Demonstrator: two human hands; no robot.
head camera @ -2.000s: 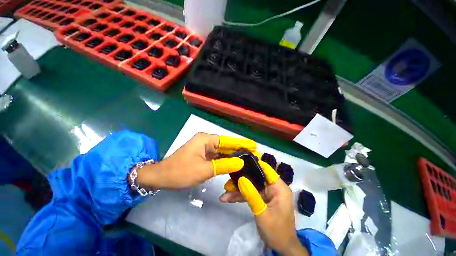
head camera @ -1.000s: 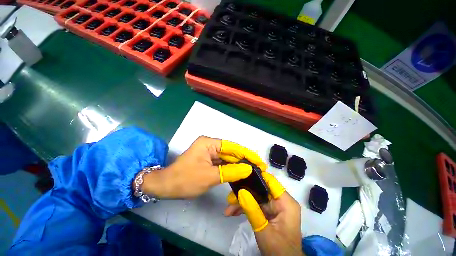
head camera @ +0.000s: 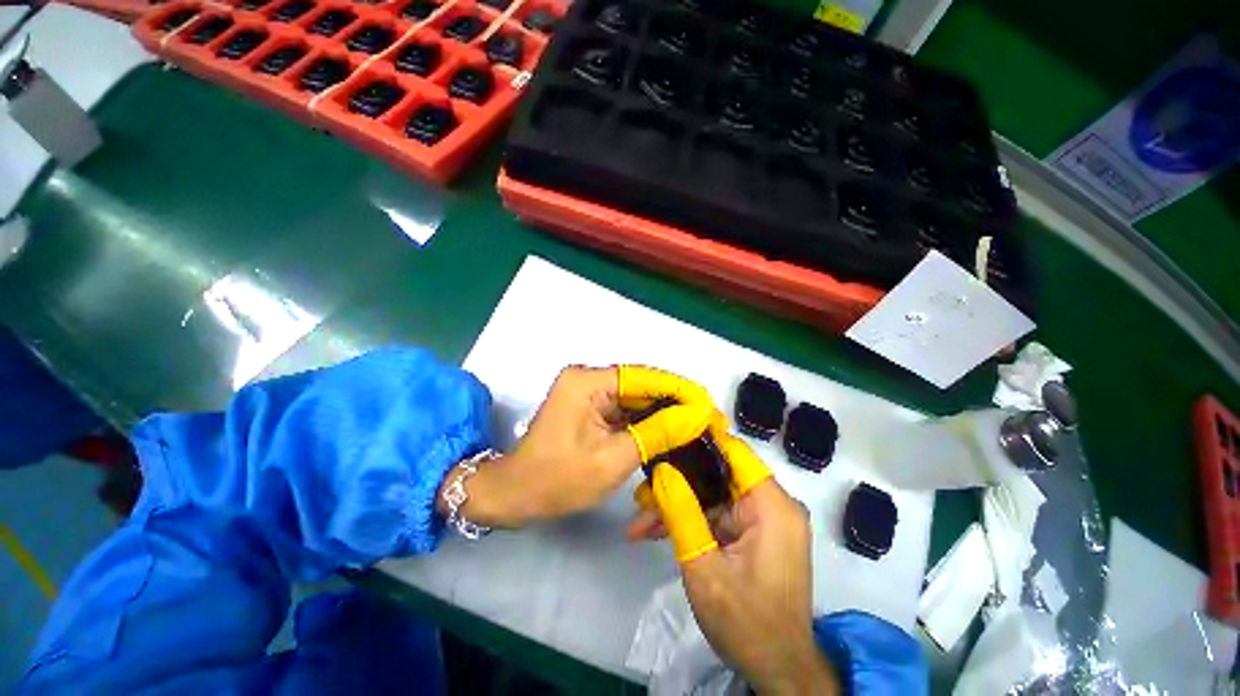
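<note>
My left hand (head camera: 578, 442) and my right hand (head camera: 734, 544), both with yellow finger cots, hold one black smartwatch body (head camera: 696, 473) between them over the white foam sheet (head camera: 530, 306). The fingers cover much of it. Two more watch bodies lie side by side on the sheet to the right, one here (head camera: 760, 405) and one here (head camera: 811, 435). A third (head camera: 870, 519) lies apart, nearer the sheet's right edge. A crumpled white wipe (head camera: 666, 636) lies below my right hand.
A black foam tray (head camera: 653, 170) sits on a red tray (head camera: 680, 261), with a paper tag (head camera: 941, 320) at its corner. A red tray of black parts (head camera: 442, 161) is at upper left. A translucent bottle (head camera: 938, 449) lies right, beside used wipes (head camera: 957, 585). A white bottle (head camera: 52, 116) stands far left.
My left hand has shifted right and its fingers have moved further over the top of the watch body. Both hands still hold it. The camera view has shifted, moving the trays up in the picture.
</note>
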